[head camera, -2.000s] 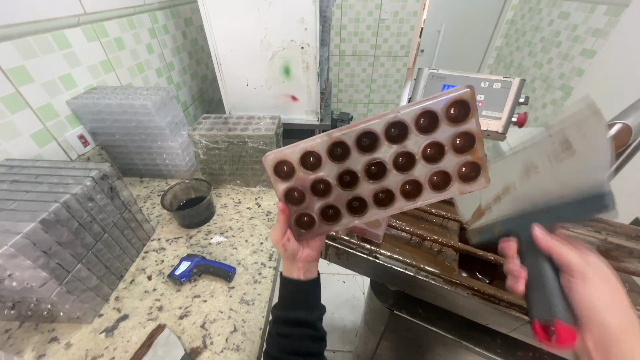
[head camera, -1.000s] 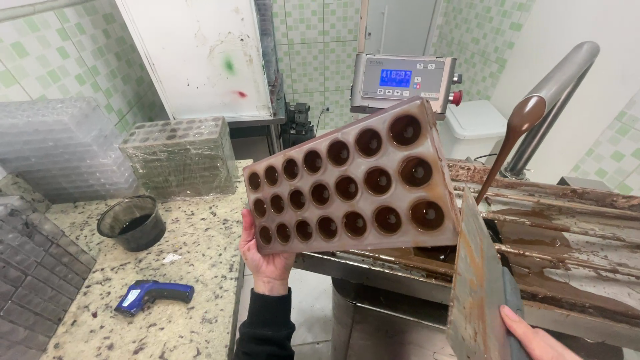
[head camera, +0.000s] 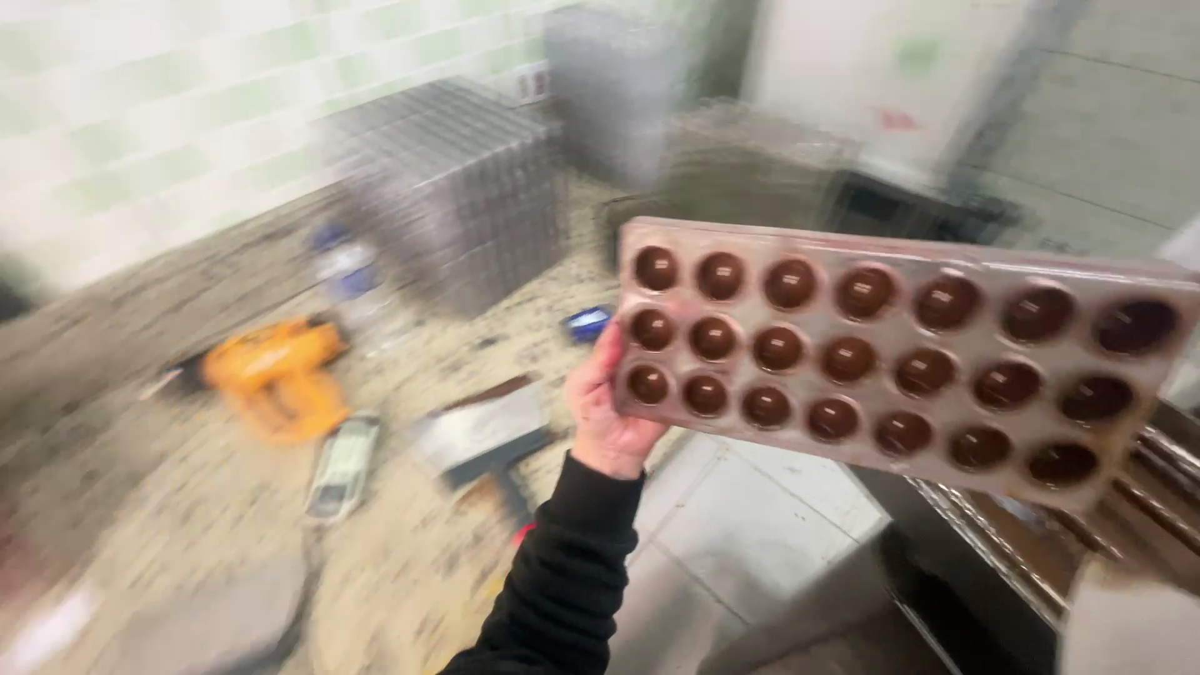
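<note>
My left hand (head camera: 609, 412) grips the left end of a clear plastic chocolate mold (head camera: 806, 314), tilted with its cavities facing me. Dark, shiny chocolate coats the round cavities, which run in three rows. My right hand is out of the picture. At the lower right edge a pale blurred shape (head camera: 1130, 619) shows; I cannot tell what it is. Left of my left hand, a wide scraper (head camera: 492, 431) with a dark handle lies on the speckled stone counter (head camera: 431, 600).
An orange heat gun (head camera: 277, 375), a small pale device (head camera: 344, 469) and a plastic bottle (head camera: 352, 272) are on the counter. Behind stand stacked molds (head camera: 450, 178). A blue tool (head camera: 589, 323) is beside my left hand. The chocolate-covered machine (head camera: 994, 534) lies at right.
The view has swung left over the counter and is blurred. My right hand and its scraper, seen at the right before, have left the picture. My left hand still holds the mold.
</note>
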